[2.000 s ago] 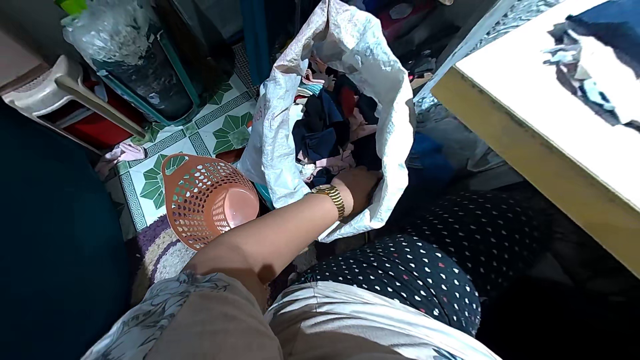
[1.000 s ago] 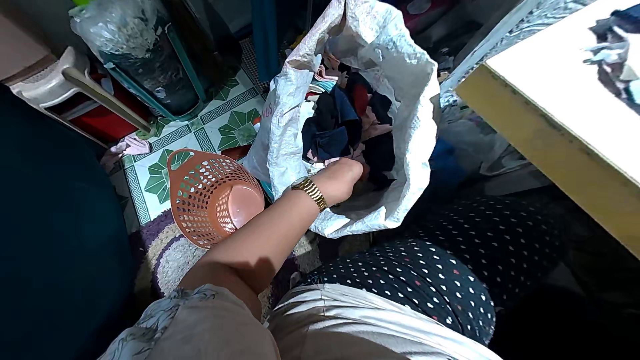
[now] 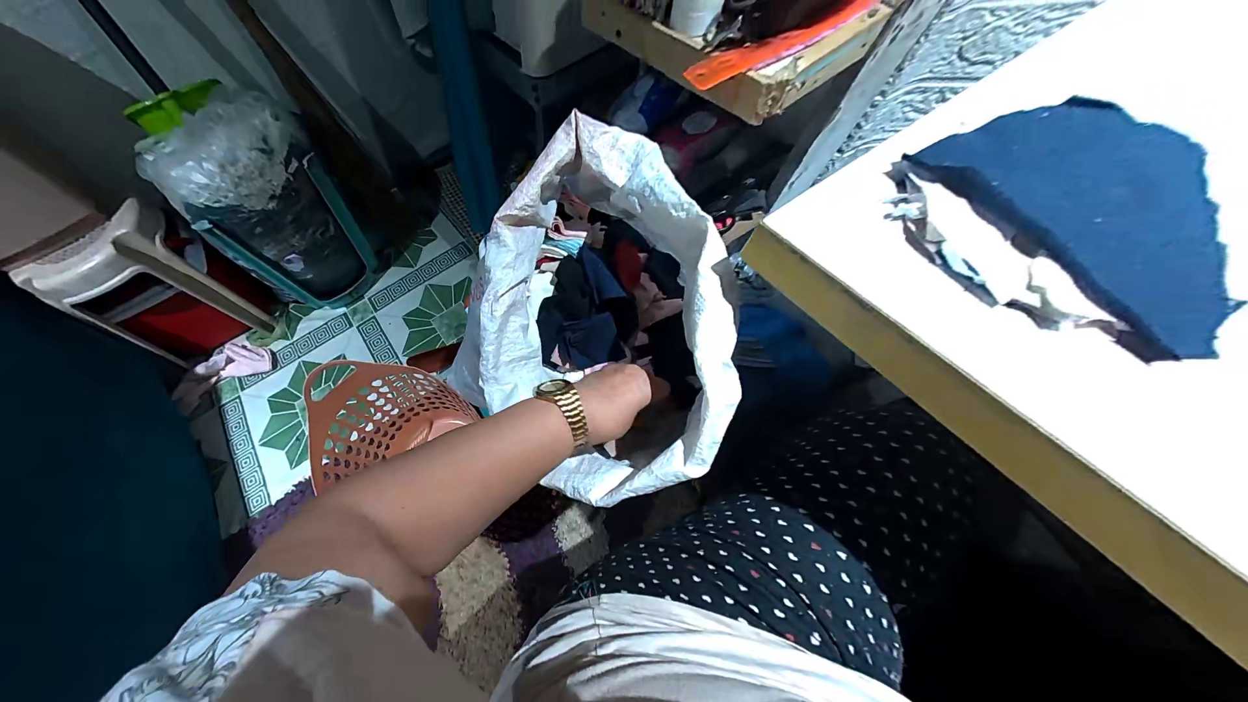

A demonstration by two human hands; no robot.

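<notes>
My left hand [image 3: 620, 402], with a gold-coloured watch at the wrist, reaches into an open white woven sack [image 3: 717, 322]. The fingers point down among fabric scraps and are mostly hidden, so a grip cannot be made out. Dark blue, pink, red and striped scraps [image 3: 590, 317] fill the sack beyond the hand. On the white tabletop to the right lie a dark blue fabric piece [image 3: 1092, 214] and a smaller bundle of pale and dark scraps [image 3: 985, 263]. My right hand is out of view.
An orange-brown perforated plastic basket [image 3: 366, 429] stands left of the sack, partly behind my forearm. The table's yellowish edge [image 3: 975, 439] juts in at right. A wooden shelf [image 3: 756, 93] is beyond the sack. A plastic stool [image 3: 136, 253] and a bag-lined bin [image 3: 283, 214] stand at left.
Two seconds ago my left hand was deeper in the sack, near its right inner wall; it has since come up and left. The view has shifted, showing more of the tabletop.
</notes>
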